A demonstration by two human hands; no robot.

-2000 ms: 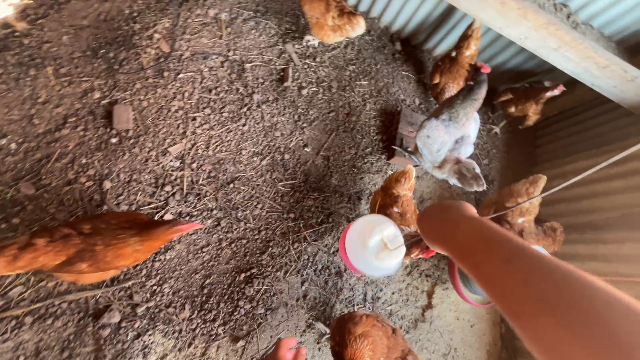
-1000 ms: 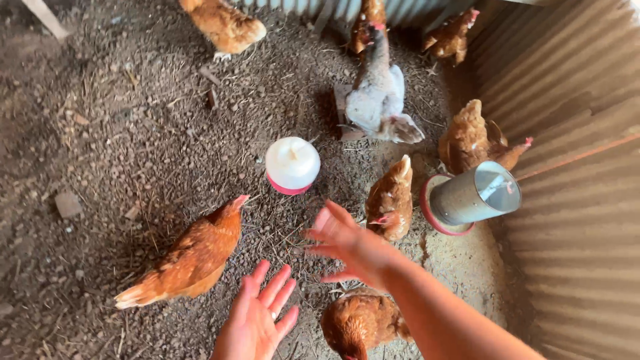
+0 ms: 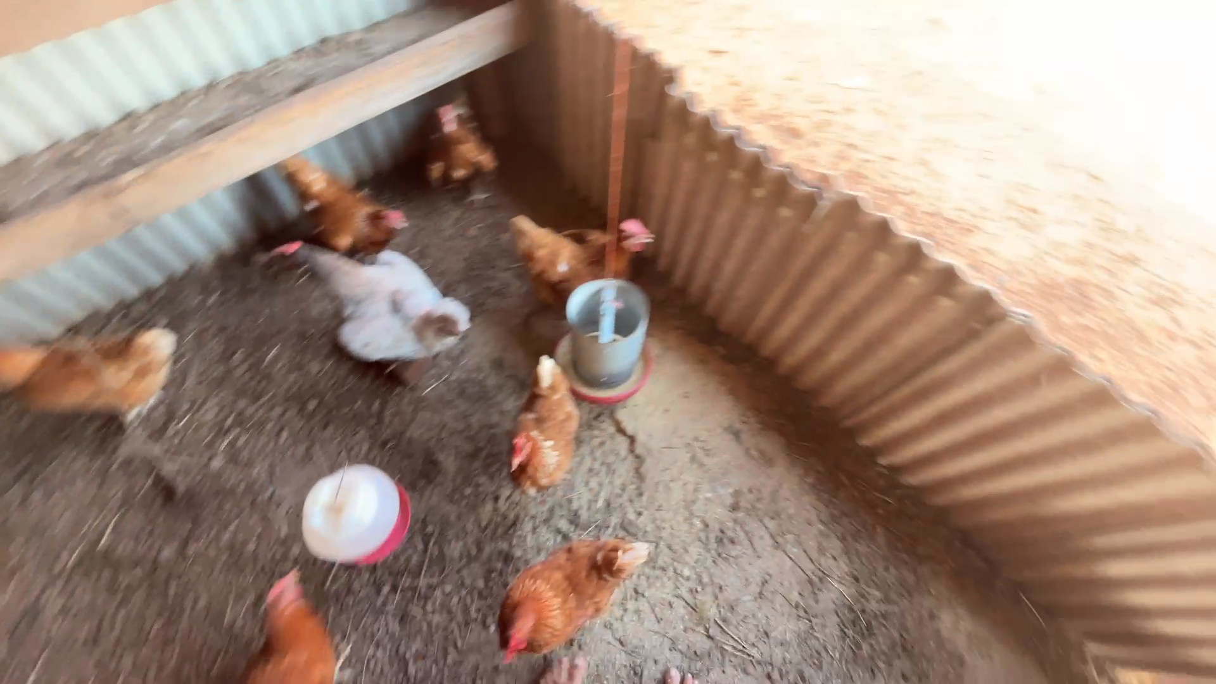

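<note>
Neither my left hand nor my right hand shows now. A white plastic poultry drinker (image 3: 351,513) with a red base stands on the dirt floor at lower left, looking slightly blurred. Right of centre, a galvanized metal feeder (image 3: 608,347) with a red-rimmed pan sits below an orange cord (image 3: 619,142). One brown hen (image 3: 548,427) is just in front of the feeder, and another hen (image 3: 570,594) has its head lowered near my bare toes at the bottom edge. A third hen (image 3: 293,641) is by the drinker. The grey-white bird (image 3: 394,299) stands farther back.
A corrugated metal wall (image 3: 855,313) curves along the right side. At upper left a wooden beam (image 3: 256,133) crosses above the floor. Several more brown hens are at the back and left, including one (image 3: 90,370) at the left edge.
Both hands, seen over the floor a second ago, have left the view. Two seconds ago an arm reached to the drinker; it now stands with no hand at it. The view has swung right.
</note>
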